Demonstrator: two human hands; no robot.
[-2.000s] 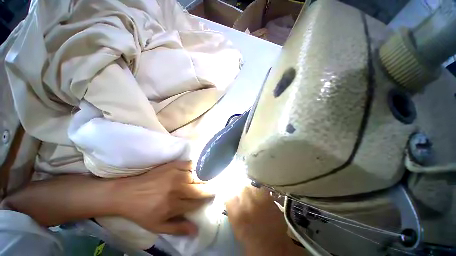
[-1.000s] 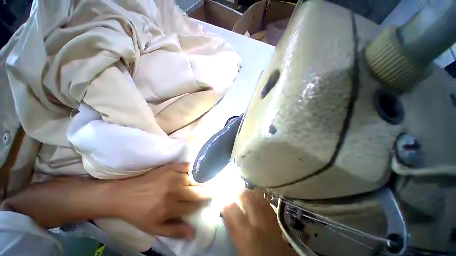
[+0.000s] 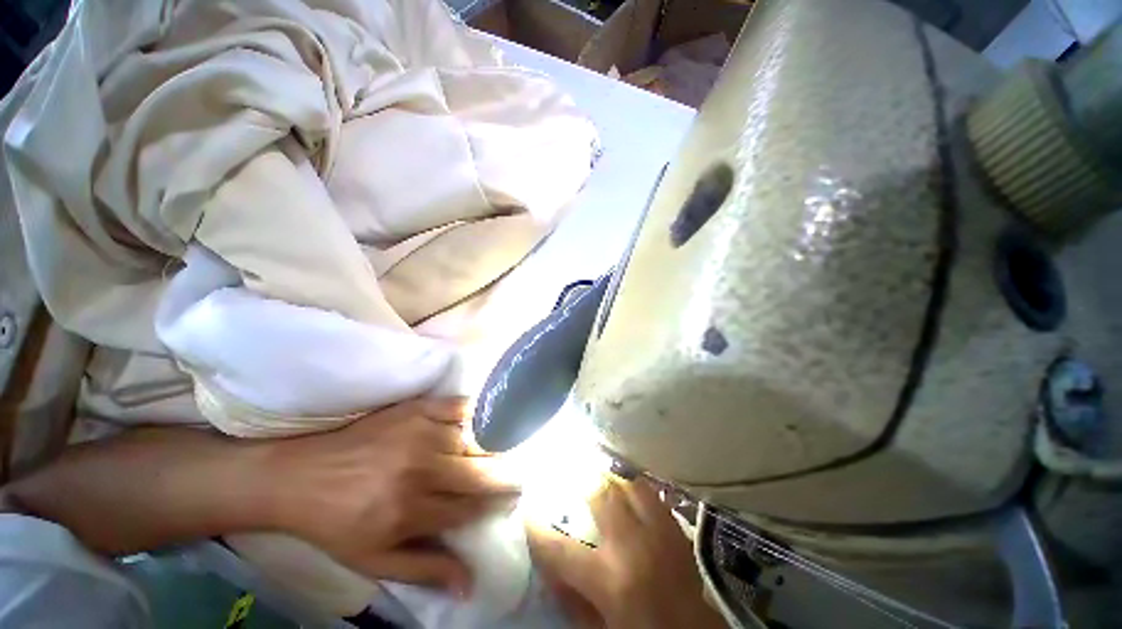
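A large cream garment lies heaped left of the sewing machine head. A whiter smooth cloth comes out of its folds. My left hand lies palm down on the cloth beside the needle area, fingers towards the lamp glare. My right hand is under the machine head at the right of the glare, its lower part cut off by the frame edge. The glare hides the fingertips, needle and presser foot, so I cannot tell whether either hand pinches cloth.
A dark blue-grey oval hangs at the head's left. The white table runs behind the garment. Cardboard boxes stand beyond it. Thread runs along the machine's lower front. A ribbed yellowish collar is at upper right.
The view has shifted slightly, so the machine head sits further right than one second ago. A small dark metal edge now shows between my hands. My left hand has barely moved.
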